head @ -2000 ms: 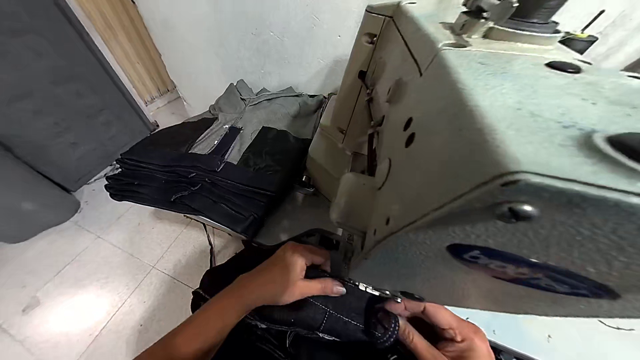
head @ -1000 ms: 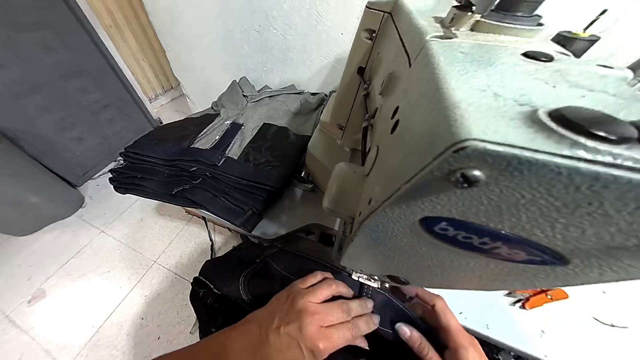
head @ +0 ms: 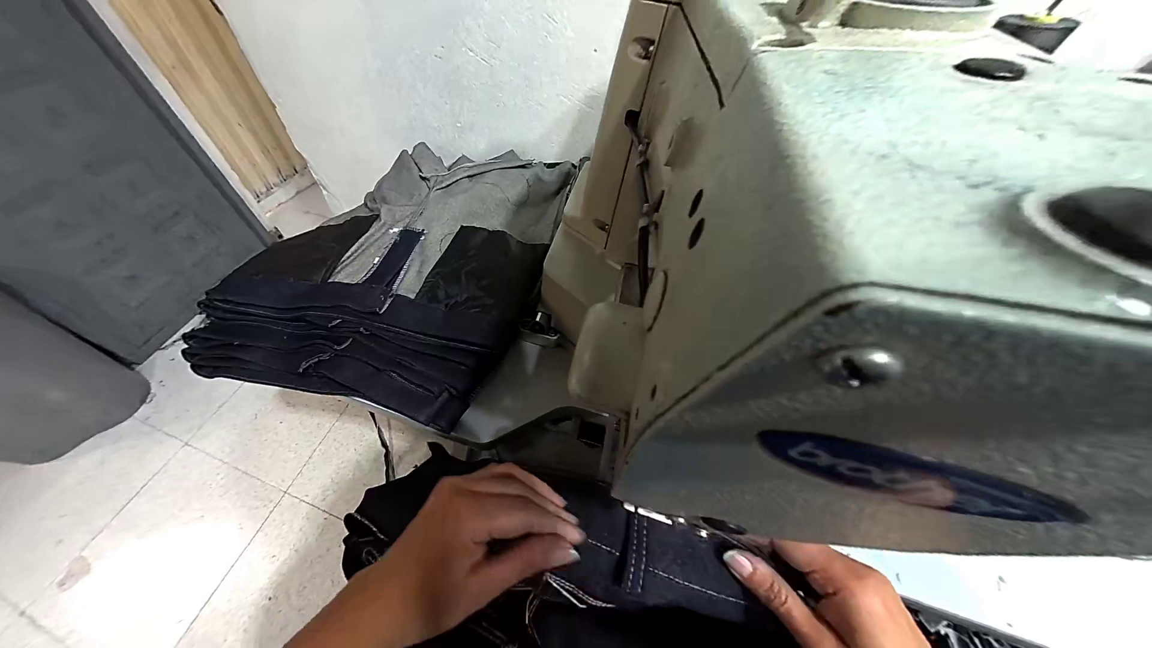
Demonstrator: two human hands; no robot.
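Observation:
Dark denim trousers [head: 684, 562] with pale topstitching and a belt loop lie under the head of a Brother sewing machine [head: 765, 360]. My left hand [head: 490, 549] rests on the denim left of the belt loop, its fingers bent and their tips near the cloth. On the other side of the loop, my right hand [head: 810, 589] holds the waistband edge, thumb on top and the other fingers partly under the machine head. The needle area is hidden behind the machine head.
A folded stack of dark denim garments [head: 360, 333] lies on the machine's table [head: 513, 396] at the back left, against a white wall [head: 432, 72]. A grey door [head: 108, 162] stands at the far left above a tiled floor [head: 225, 486].
The belt loop now shows between my hands. My left hand has moved left from its place a second ago. The orange object seen on the right then is out of sight.

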